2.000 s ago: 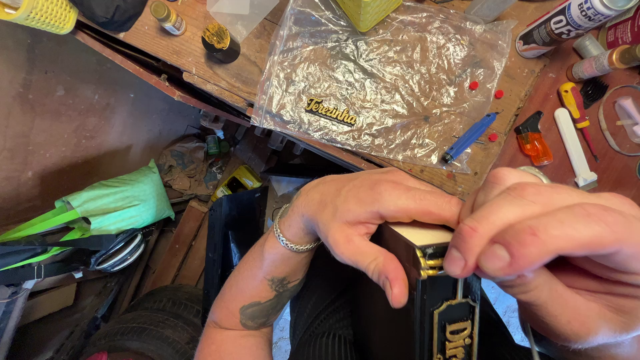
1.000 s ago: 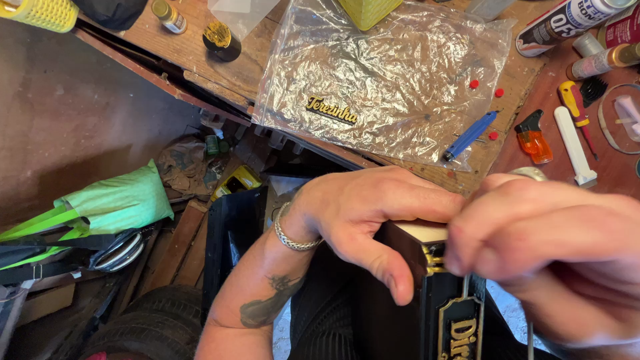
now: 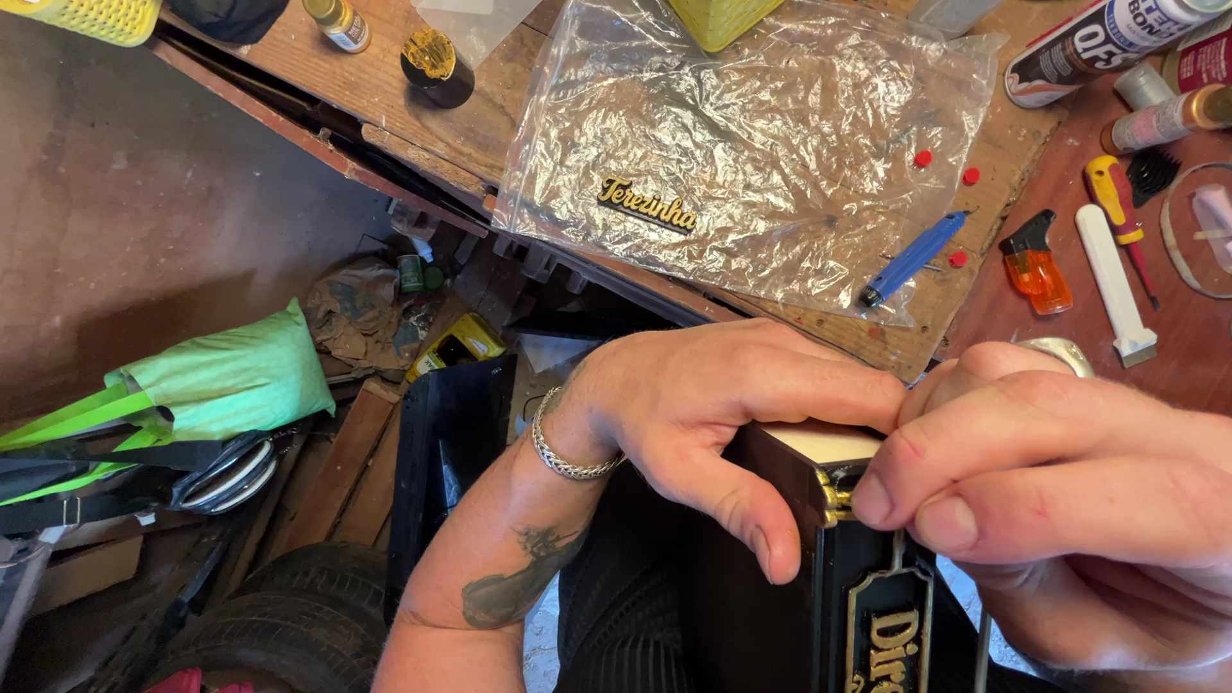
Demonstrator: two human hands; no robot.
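Note:
A black box shaped like a book (image 3: 770, 577), with gold raised lettering and trim on its spine, stands upright between my hands at the lower right. My left hand (image 3: 731, 414) grips its upper end, thumb on the dark cover, fingers over the top edge. Beside a gold-coloured fitting (image 3: 835, 496) at the corner, the fingertips of my right hand (image 3: 1020, 481) are pinched together; whatever they may hold is hidden. A thin metal rod (image 3: 982, 650) shows below that hand. On a clear plastic bag (image 3: 770, 115) lies a black-and-gold lettered plaque (image 3: 647, 205).
The wooden bench (image 3: 510, 77) bears a blue cutter-like tool (image 3: 914, 258), small red pieces (image 3: 971, 176), an orange lighter (image 3: 1039, 274), a screwdriver (image 3: 1116, 207), a spray can (image 3: 1088, 53) and a black pot with gold paint (image 3: 438, 72). A tyre (image 3: 289, 616) lies below left.
My right hand has shifted slightly about the gold fitting, its fingers pinched throughout. The box has moved a little in my left hand's grip.

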